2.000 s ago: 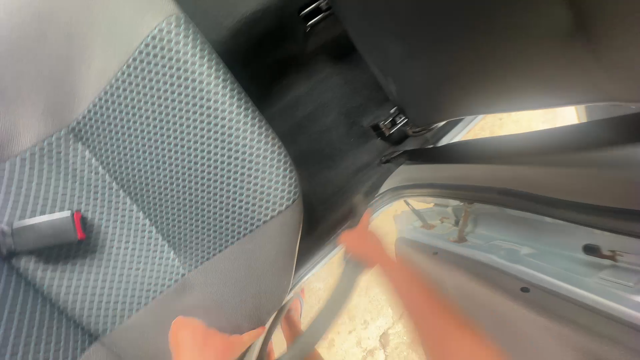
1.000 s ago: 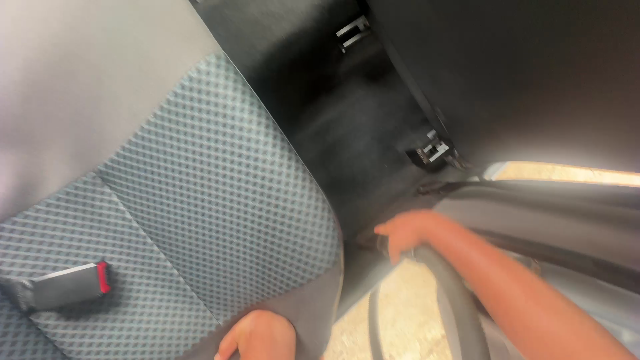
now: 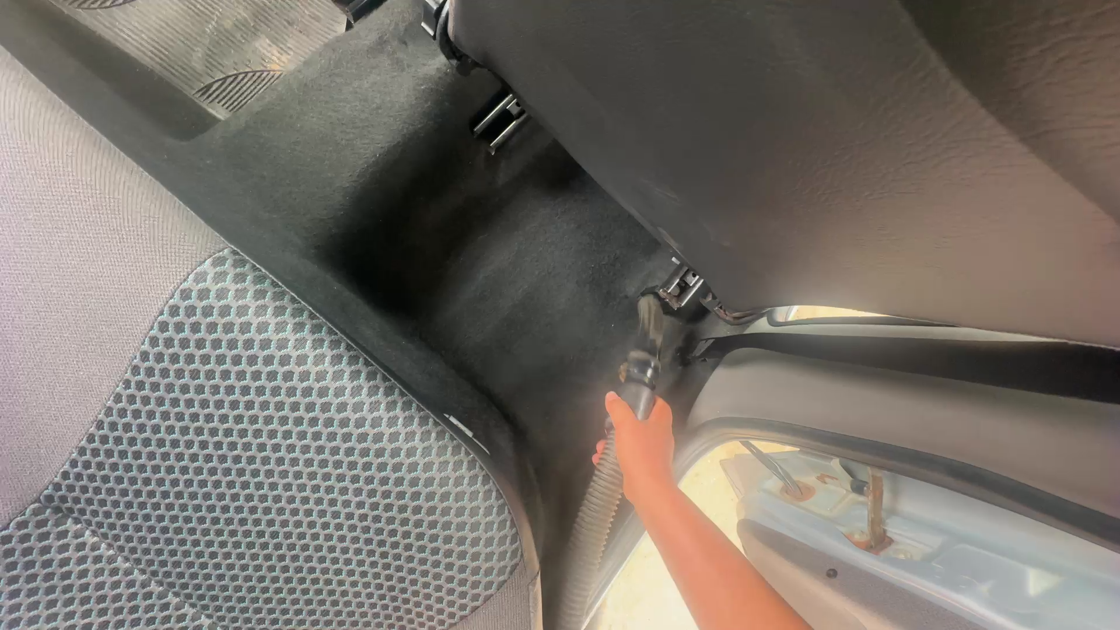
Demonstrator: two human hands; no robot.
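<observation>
My right hand (image 3: 640, 437) is closed around the end of a grey ribbed vacuum hose (image 3: 595, 516). A clear nozzle (image 3: 650, 328) on the hose points at the dark floor carpet (image 3: 542, 280), close beside a metal seat rail (image 3: 681, 284) near the door sill. The hose runs down from my hand between the patterned rear seat cushion (image 3: 306, 455) and the door opening. My left hand is out of the frame.
A front seat's back (image 3: 787, 175) overhangs the footwell at the upper right. A second seat rail (image 3: 500, 121) and a ribbed floor mat (image 3: 227, 52) lie farther in. The open car door (image 3: 945, 525) stands at the lower right.
My right hand with the hose has moved further into the footwell. My left hand, seen at the bottom edge before, has left the view. The view has shifted, and the seat buckle no longer shows.
</observation>
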